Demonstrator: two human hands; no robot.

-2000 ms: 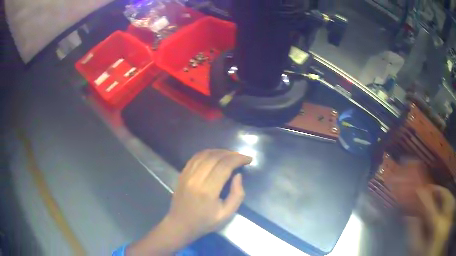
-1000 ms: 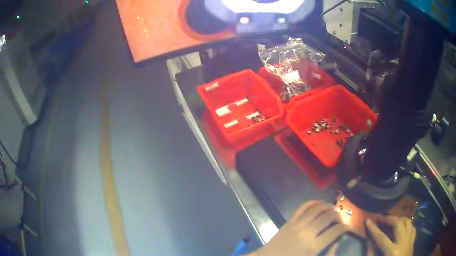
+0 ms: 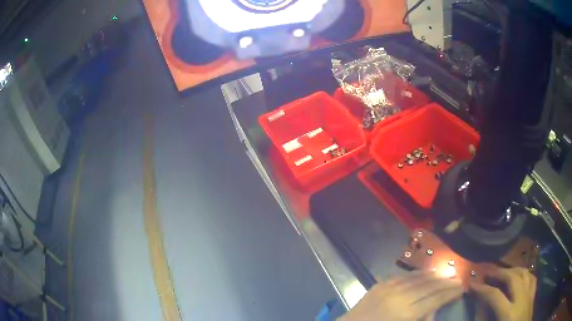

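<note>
A copper plate (image 3: pixel 417 254) with small silver inserts lies on the dark mat (image 3: pixel 351 216) under the microscope's ring light (image 3: pixel 480 232). A bright spot shines on the plate. My left hand (image 3: pixel 407 298) lies at the plate's near edge, fingers together and pointing right. My right hand (image 3: pixel 511 291) is at the plate's right part with bent fingers, close to my left fingertips. Both hands appear to hold the plate's near edge; the fingertips are blurred. The monitor (image 3: pixel 376 19) shows a magnified silver insert on an orange surface.
A red bin with loose silver bits (image 3: pixel 417 182) stands beside the microscope column (image 3: pixel 511 119). Another red bin with white labels (image 3: pixel 310 169) stands to its left. Behind them is a clear plastic bag (image 3: pixel 376 81) of parts. A grey-blue aisle lies left.
From the first frame, the view has swung left and the plate has come under the ring light with both hands at it. Since the second frame, the plate shows farther left and the monitor image has shifted.
</note>
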